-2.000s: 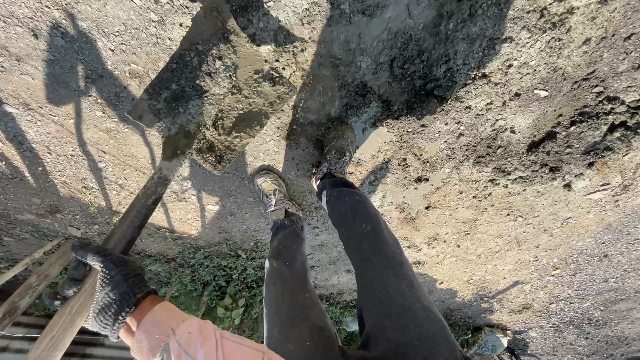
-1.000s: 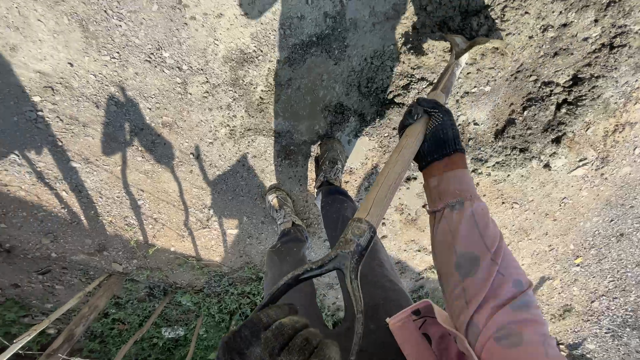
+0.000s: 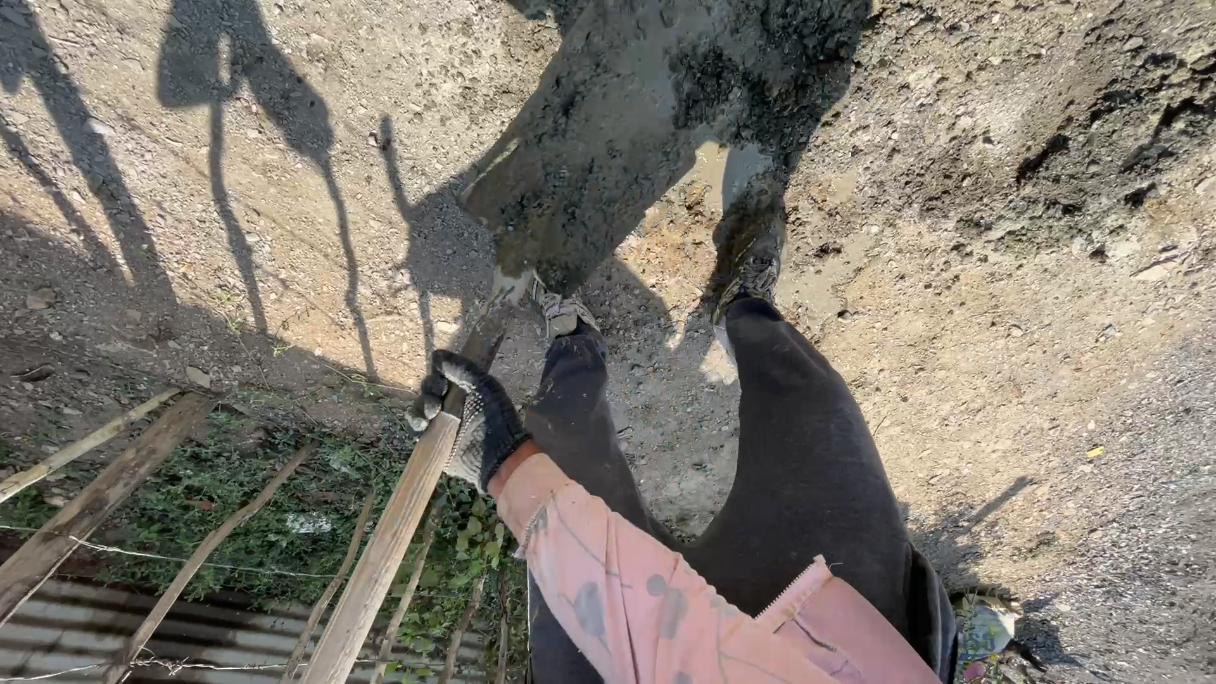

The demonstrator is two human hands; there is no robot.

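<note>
My right hand (image 3: 480, 418), in a dark knitted glove with pale dots and a pink sleeve, is closed around the wooden shaft (image 3: 385, 551) of a shovel. The shaft slants from the bottom edge up to the blade (image 3: 589, 161), which is in front of my feet and bears wet grey-brown muddy material. The far part of the blade merges with shadow, so its edge is hard to tell. My left hand and the shovel's handle end are out of view.
My shoes (image 3: 562, 313) stand on gravelly ground. Wooden poles (image 3: 95, 489), wire, green plants (image 3: 256, 513) and corrugated sheet (image 3: 218, 632) are at lower left. Rough dark soil (image 3: 1092, 152) lies at upper right; a crumpled object (image 3: 985, 627) lies at lower right.
My right hand and the shovel have swung from the dark soil at the right to the left. My left hand, on the shovel's handle one second ago, has gone out of view.
</note>
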